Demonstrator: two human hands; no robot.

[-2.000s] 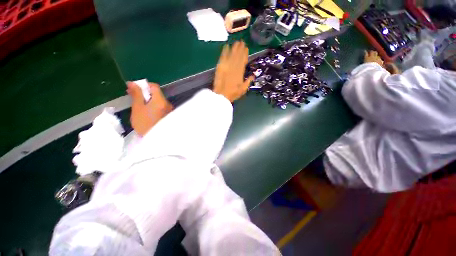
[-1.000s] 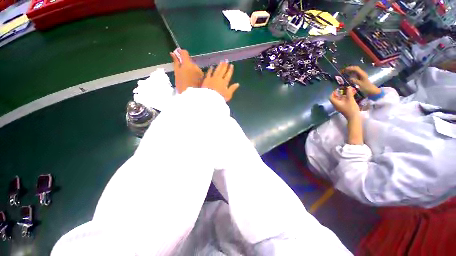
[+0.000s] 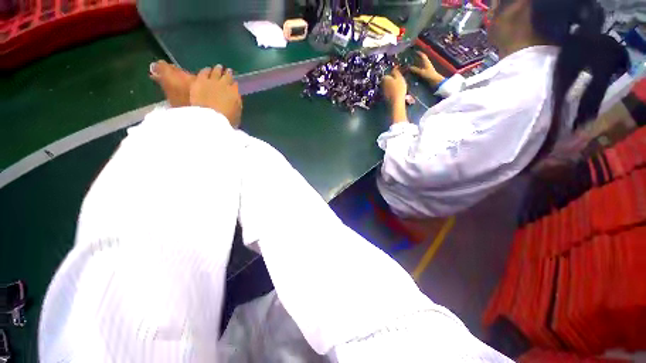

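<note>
My left hand (image 3: pixel 172 84) is over the pale rail at upper left. A small whitish bit, which looks like the wipe, shows at its fingertips. My right hand (image 3: pixel 217 96) is beside it, touching or overlapping it, back upward, with its fingers bent. Its palm side is hidden, so any held item cannot be seen. Dark clamped watch units (image 3: pixel 12 301) stand at the lower left edge, partly cut off. A glittering pile of clamped units (image 3: pixel 350 81) lies to the right of my hands.
A neighbouring worker in a white smock (image 3: pixel 474 135) has both hands at the pile's right side. White sheets (image 3: pixel 267 34), a small cream-framed device (image 3: pixel 295 30) and a clear bottle (image 3: pixel 321 35) are behind the rail (image 3: pixel 92 133). Red stacks (image 3: pixel 574 276) stand at right.
The view has shifted. My hands now appear further left, close together. My sleeve covers where the bottle and crumpled wipes were seen. The neighbour's hands have moved to the pile.
</note>
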